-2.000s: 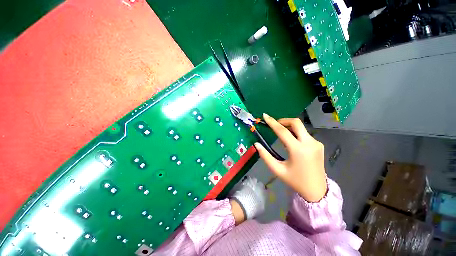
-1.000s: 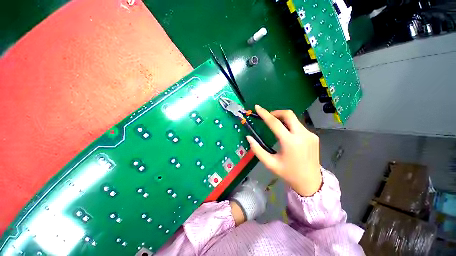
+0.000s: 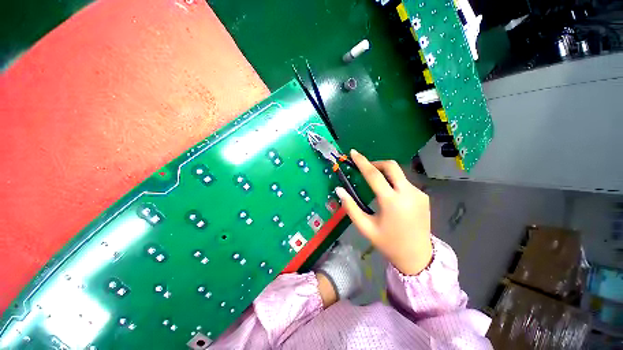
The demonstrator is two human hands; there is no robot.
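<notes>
A long green circuit board (image 3: 222, 198) lies solder side up on an orange-red mat (image 3: 136, 82), its right end towards my right hand. My bare right hand (image 3: 396, 212) holds diagonal cutters (image 3: 324, 147) by the handles; the silver jaws are over the board's upper right end. I cannot tell if the tips touch it. My left hand (image 3: 339, 270), in a white glove, is low beside the board's near edge. It is partly hidden by the sleeve and its fingers do not show clearly.
Dark tweezers (image 3: 317, 102) lie at the board's far right corner. A white cylinder (image 3: 356, 50) and a small round part (image 3: 350, 84) lie on the green bench. Another board (image 3: 454, 82) with yellow parts stands to the right. Wrapped cartons (image 3: 543, 273) are on the floor at lower right.
Over the two seconds my right hand and the cutters have shifted slightly left; the jaws moved up and left over the board. The left hand has hardly moved.
</notes>
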